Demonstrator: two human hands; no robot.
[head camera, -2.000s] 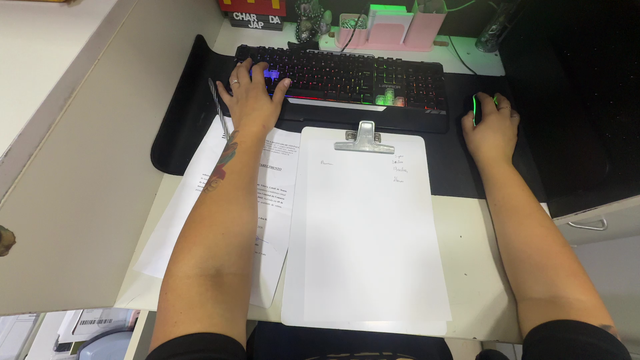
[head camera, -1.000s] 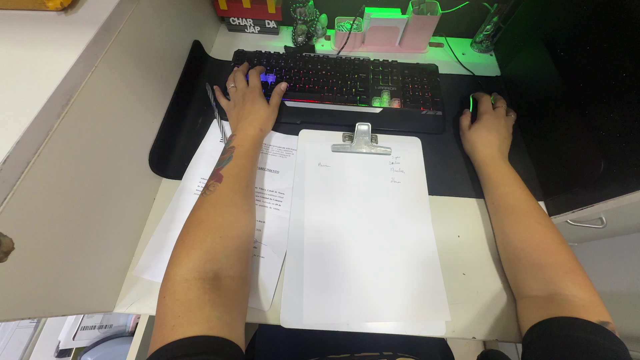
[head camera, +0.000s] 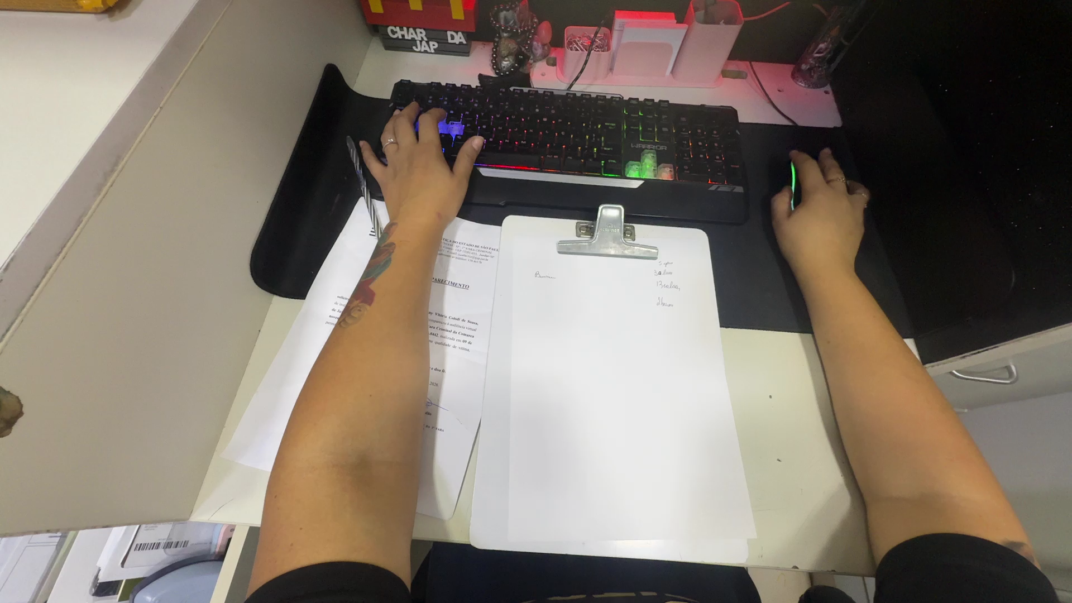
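My left hand (head camera: 423, 163) rests with fingers spread on the left end of a black backlit keyboard (head camera: 569, 134). My right hand (head camera: 821, 205) is closed over a computer mouse (head camera: 793, 186) with a green light strip, on a black desk mat (head camera: 766, 276). Below the keyboard lies a clipboard (head camera: 492, 419) with a metal clip (head camera: 609, 234) and a white sheet (head camera: 620, 402) bearing a little handwriting. Printed papers (head camera: 459, 352) lie partly under my left forearm. A dark spiral-patterned pen (head camera: 365, 186) lies beside my left wrist.
Behind the keyboard stand a pink-lit desk organizer (head camera: 649, 46), a beaded ornament (head camera: 512, 38) and a red box with dark letter blocks (head camera: 423, 38). A dark glossy panel (head camera: 963, 167) is at the right, above a drawer handle (head camera: 984, 374). A pale partition (head camera: 142, 276) rises at the left.
The light on the desk organizer has turned from green to red-pink. Both hands stay at the keyboard and mouse.
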